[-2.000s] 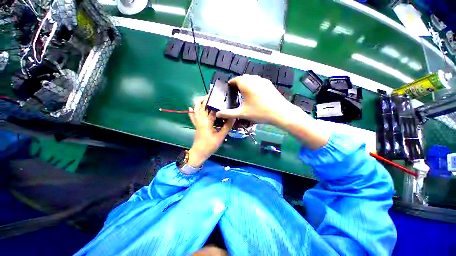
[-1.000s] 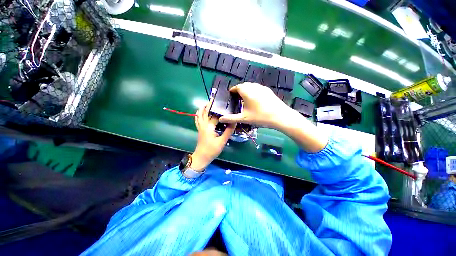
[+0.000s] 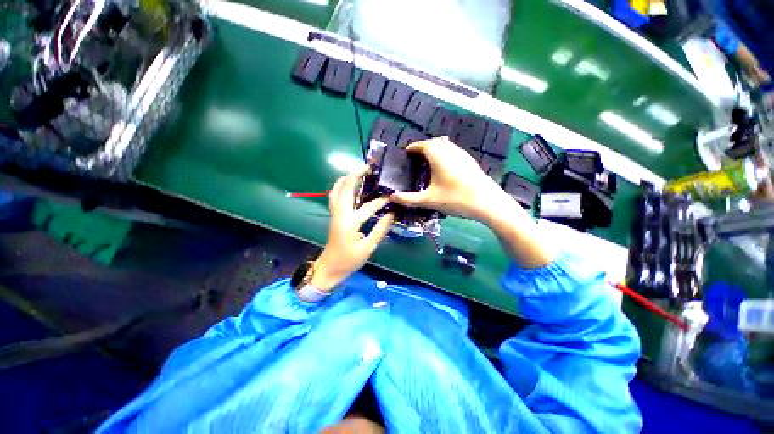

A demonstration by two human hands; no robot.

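Observation:
A black device unit with silvery edges and loose wires (image 3: 397,168) is held between both hands just above the green bench. My left hand (image 3: 348,225) grips its lower left side, with a thin red lead sticking out to the left. My right hand (image 3: 450,180) grips its right side with thumb and fingers. The unit's underside is hidden by the fingers. Black plastic covers (image 3: 371,87) lie in rows on the bench behind it. A small dark glossy piece (image 3: 459,258) lies near the bench's front edge.
A mesh-sided parts bin (image 3: 148,102) with wired parts stands at left. Loose black housings (image 3: 586,182) are piled right of the covers. Long black parts (image 3: 670,242), a red stick (image 3: 649,307) and a yellow-green tube (image 3: 711,183) are at far right. A pale rail (image 3: 272,25) edges the conveyor.
The camera view has shifted and tilted slightly. The held unit is turned so its dark face shows more upward. Both hands keep their hold.

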